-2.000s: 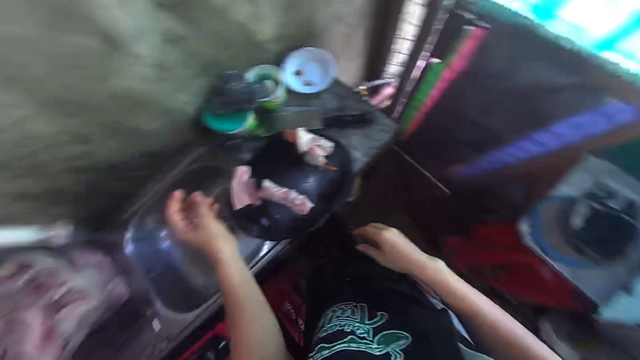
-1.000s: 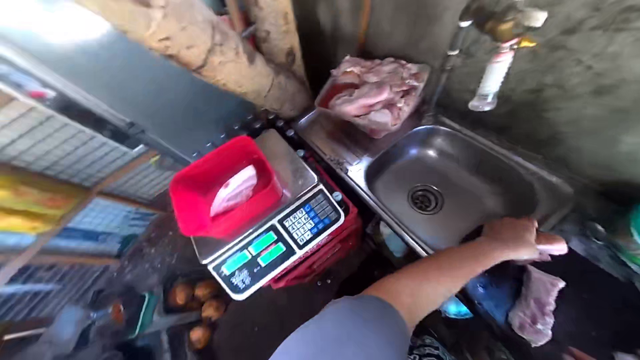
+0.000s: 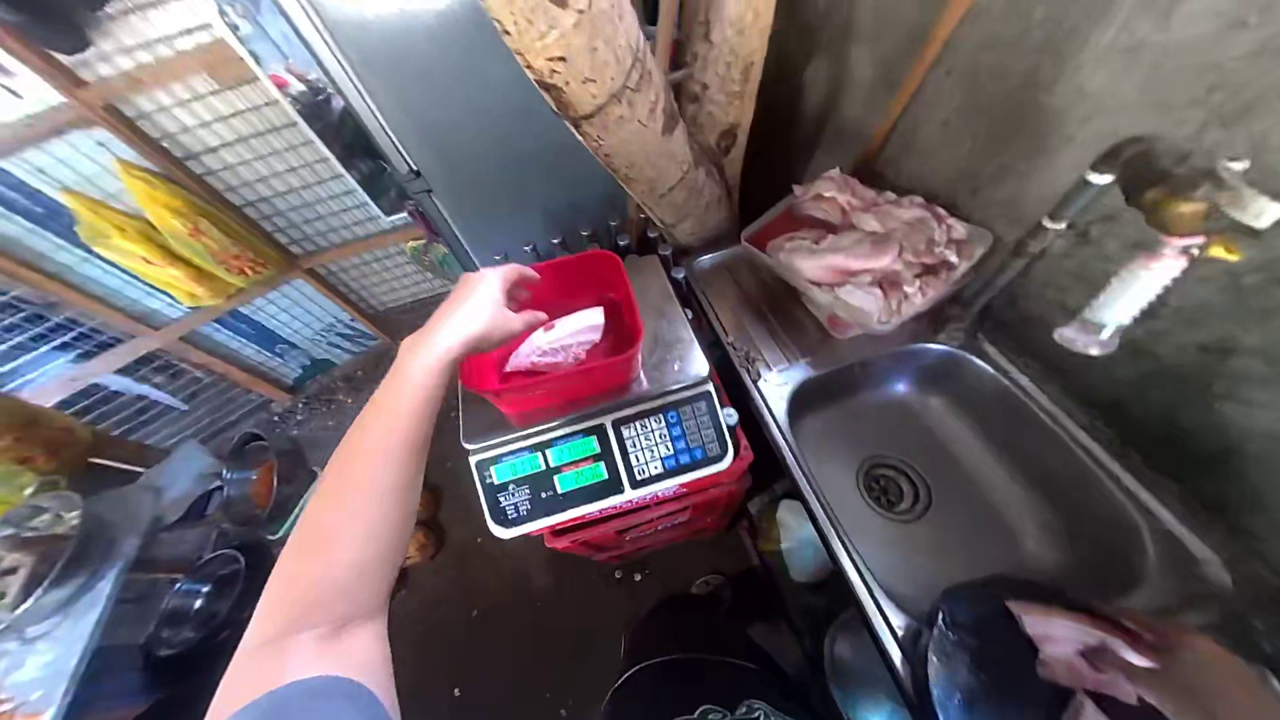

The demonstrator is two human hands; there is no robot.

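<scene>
My left hand (image 3: 490, 315) is at the left rim of a red plastic container (image 3: 625, 350), fingers apart over its inside. A pale piece of raw meat (image 3: 562, 340) lies in the container, just right of my thumb. The container stands on the steel pan of a digital scale (image 3: 605, 460) with a lit green display. At the lower right edge, my right hand (image 3: 1195, 665), partly blurred, holds raw meat (image 3: 1085, 640) over a round black surface (image 3: 975, 655) by the sink.
Right of the scale is a steel sink (image 3: 980, 470) with a drain. A tray piled with raw meat (image 3: 870, 250) stands behind it, near a wall tap (image 3: 1180, 205). Red crates (image 3: 640, 525) support the scale. Tree-trunk posts (image 3: 640, 110) rise behind; yellow bags (image 3: 165, 235) hang on mesh at left.
The view has swung widely from the black surface toward the scale. My left hand, out of view one second ago, is now at the red container. My right hand is lower, with meat in it.
</scene>
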